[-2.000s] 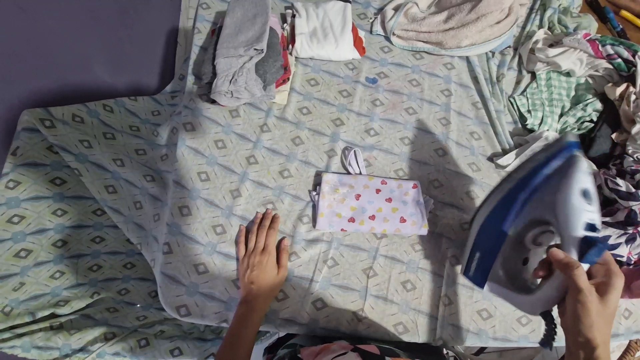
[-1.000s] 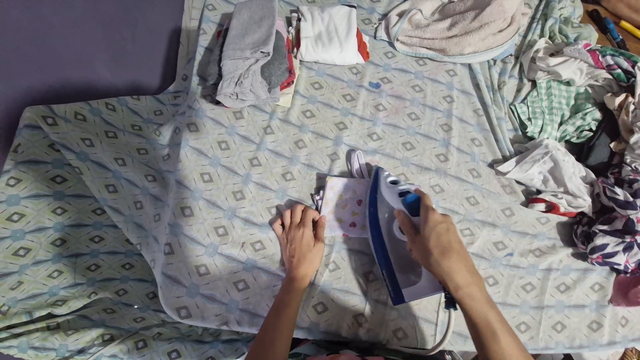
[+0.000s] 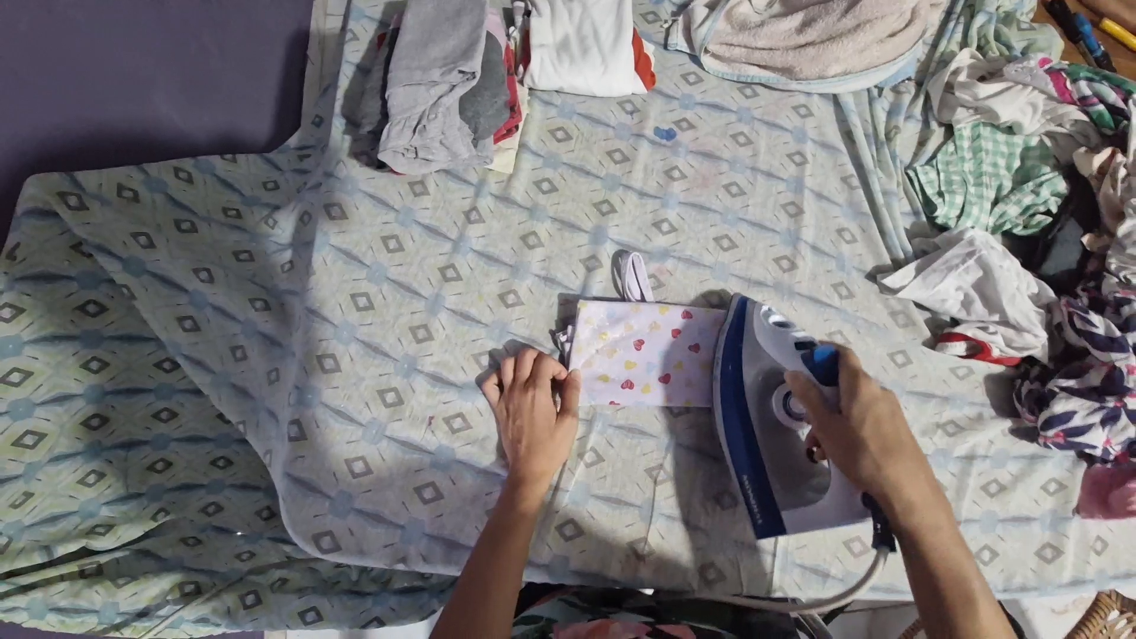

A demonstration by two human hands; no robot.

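Note:
A folded white cloth garment with small red and yellow hearts point(image 3: 646, 355) lies flat on the patterned sheet, a thin strap loop point(image 3: 634, 277) sticking out at its top edge. My left hand point(image 3: 534, 408) rests at its lower left edge, fingertips touching or just beside the fabric. My right hand point(image 3: 848, 426) grips the handle of a blue and white clothes iron point(image 3: 770, 444), whose tip points away from me. The iron covers the right end of the garment; whether its soleplate presses on the cloth cannot be told. The iron's cord point(image 3: 865, 577) runs from its heel toward my body.
Folded grey clothes point(image 3: 430, 89) and a folded white garment point(image 3: 581, 49) lie at the far side. Right of them is a beige towel-like cloth point(image 3: 808, 40). Crumpled clothes, among them a green checked cloth point(image 3: 990, 182) and a white one point(image 3: 976, 284), are heaped at the right.
Two seconds ago the iron was off to the right of the heart-print garment; a second ago it covered its right half. It now sits at the right end. My left hand has come to the left edge.

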